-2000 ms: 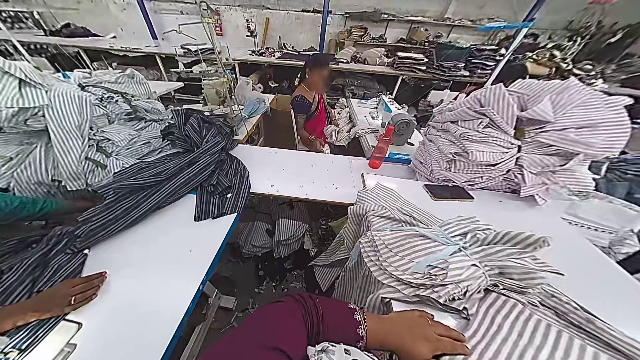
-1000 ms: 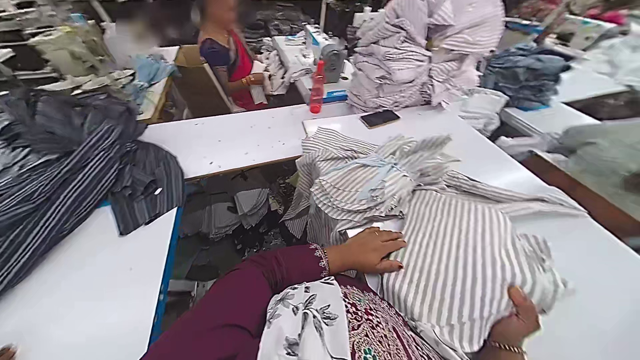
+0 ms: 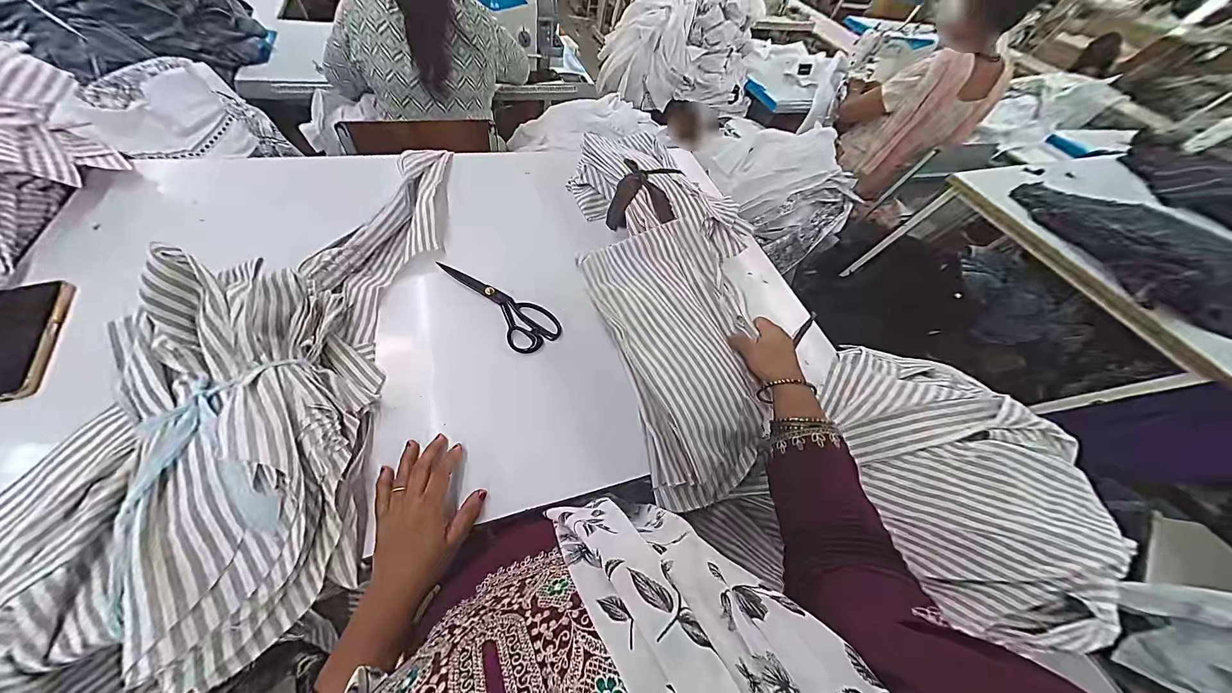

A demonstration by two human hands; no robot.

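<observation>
My left hand [image 3: 421, 510] lies flat on the white tabletop [image 3: 539, 414] near its front edge, fingers apart. Beside it, at left, is a bundle of grey-striped fabric [image 3: 241, 462] tied with a light blue strip. My right hand [image 3: 770, 351] rests against the right edge of a stack of striped fabric pieces [image 3: 674, 356]; whether its fingers grip the cloth cannot be told. Behind that stack lies another striped bundle [image 3: 630, 183] tied with a dark strip. Black-handled fabric scissors [image 3: 500, 306] lie between the bundles, blades slightly apart.
A dark phone [image 3: 31, 337] lies at the left. More striped fabric [image 3: 962, 481] spreads right of my right arm. A small dark pointed tool [image 3: 805, 328] is by the table's right edge. Co-workers sit beyond the table, and another table [image 3: 1078, 260] stands at right.
The view has swung far to the right. My left hand, on the striped fabric a second ago, is now on the bare tabletop. My right hand is now at a different striped stack.
</observation>
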